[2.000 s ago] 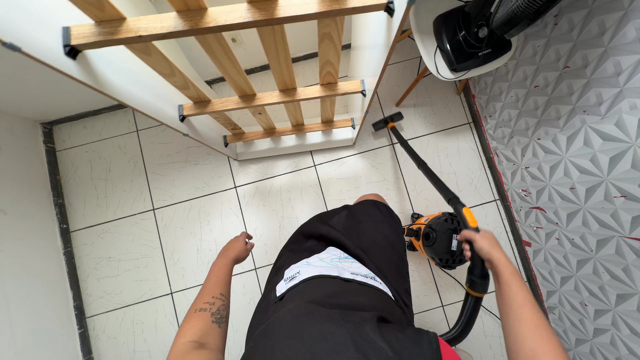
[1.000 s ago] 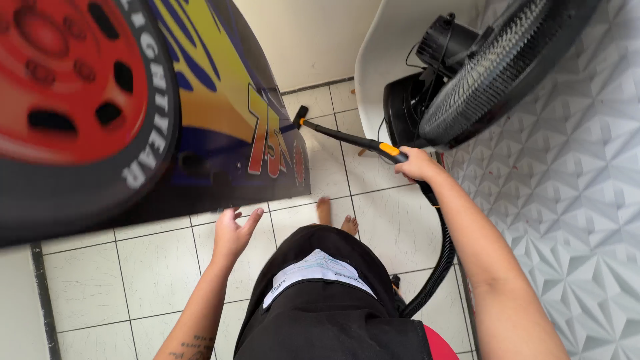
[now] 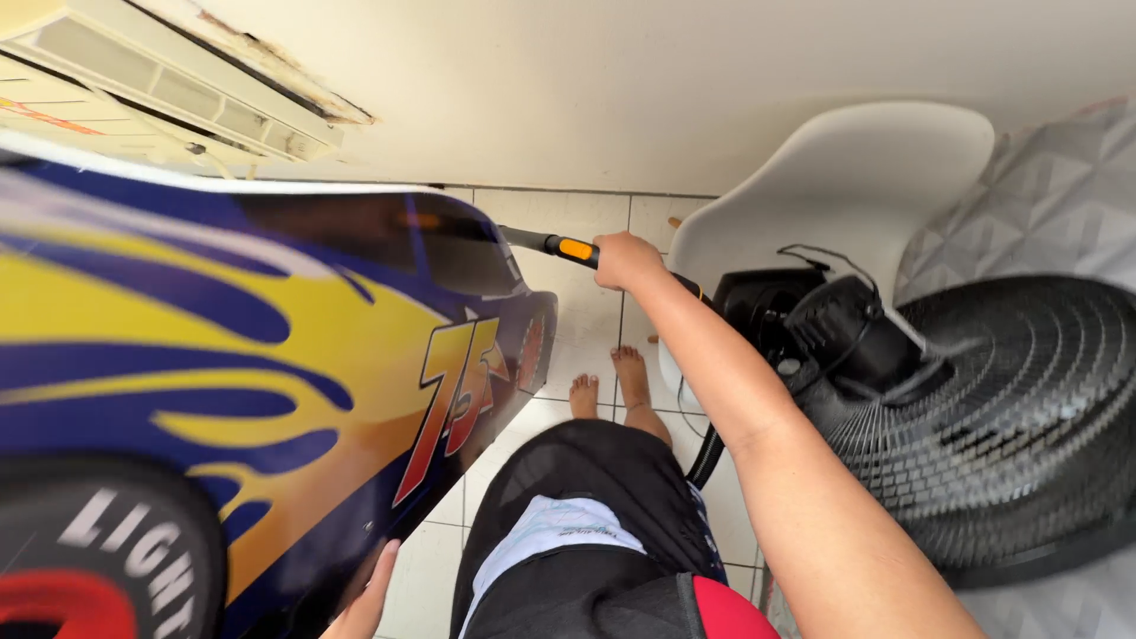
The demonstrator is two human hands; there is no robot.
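My right hand is closed around the black and orange handle of a vacuum cleaner wand. The wand runs left behind a car-shaped panel with yellow flames on blue, so its floor head is hidden. A ribbed black hose hangs below my right forearm. My left hand is at the lower edge of the panel, its fingers partly hidden; whether it grips the edge cannot be told.
A black fan stands at the right on a white shell chair, close to my right arm. An air conditioner is on the wall at upper left. My bare feet stand on white floor tiles. Textured wall panels are behind the fan.
The wooden slats and vacuum body seen two seconds ago are out of view. The wand's floor head, visible one second ago, is now behind the panel. My left hand has come to the panel's edge.
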